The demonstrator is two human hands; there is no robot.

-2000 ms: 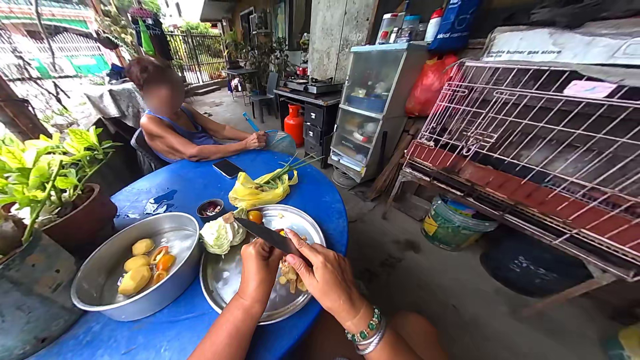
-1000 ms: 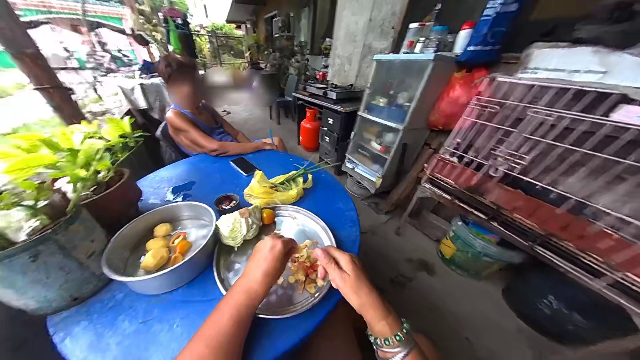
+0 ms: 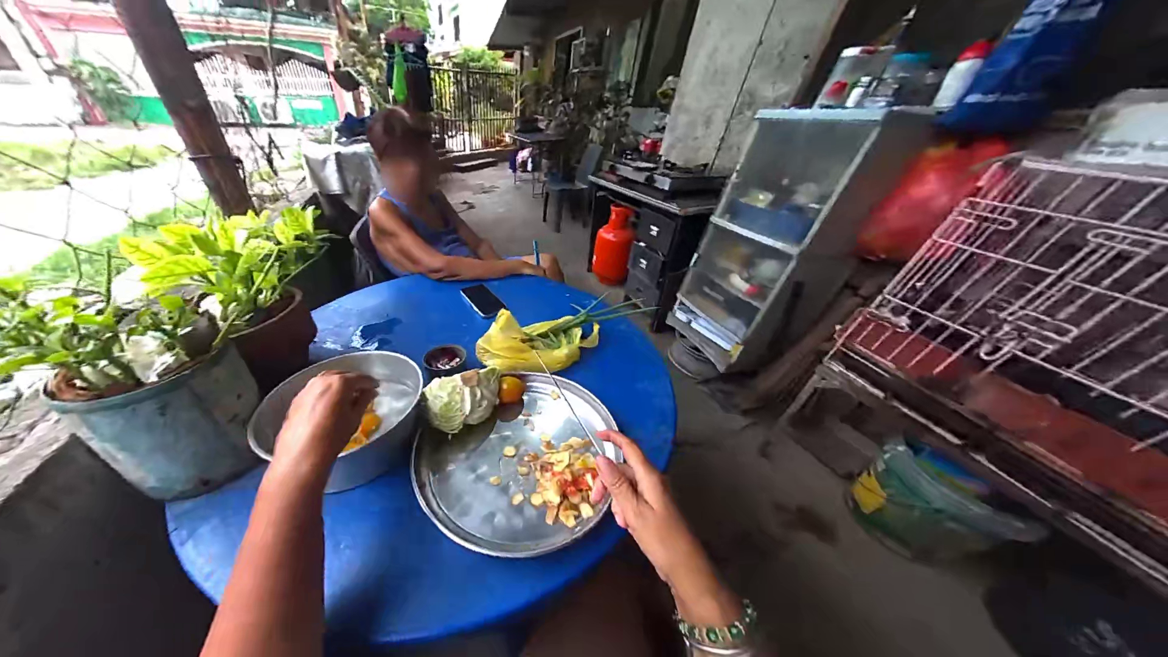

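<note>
My left hand is over the round metal basin, its fingers curled and largely hidden from view; orange pieces lie in the basin beside it. In my right hand is a knife, its thin blade pointing up and away over the round metal tray. Chopped pale and reddish pieces are heaped on the tray's right side. A partly cut cabbage and an orange-yellow round fruit or vegetable rest at its far edge.
Behind the tray lie a yellow plastic bag with green stalks, a small bowl and a phone on the blue table. A person sits across. Potted plants border the left, a wire cage the right.
My left hand has moved from the tray to the basin on the left. The knife, in hand over the tray two seconds ago, shows clearly again in my right hand.
</note>
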